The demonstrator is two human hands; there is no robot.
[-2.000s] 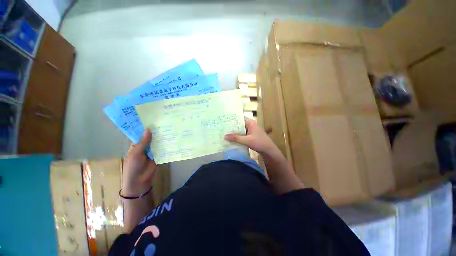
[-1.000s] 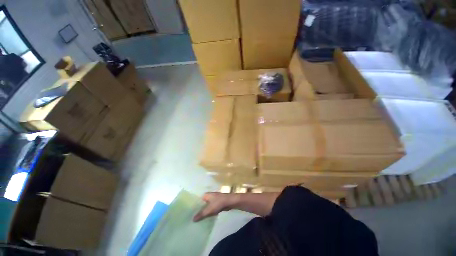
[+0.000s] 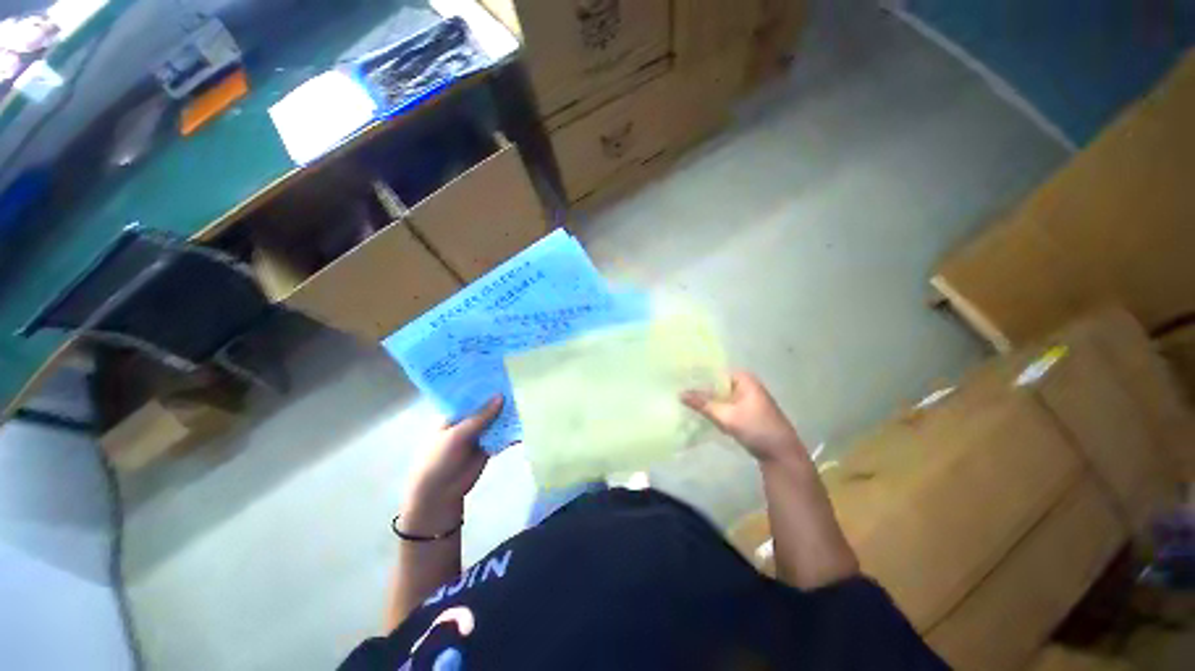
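A pale yellow slip lies in front of light blue slips with dark printing. My left hand, with a dark band at the wrist, grips the lower edge of the blue slips, thumb on top. My right hand holds the right edge of the yellow slip between thumb and fingers. The yellow slip is blurred and its print cannot be read. It overlaps the right part of the blue slips.
A green-topped bench at the upper left bears white sheets, a black plastic-wrapped bundle and an orange item. A black chair and open carton stand by it. Cartons stand at the right.
The view has swung from the stacked cartons to the bench side. Both hands and the slips are now fully in view; one second ago only my right hand showed, on the yellow slip.
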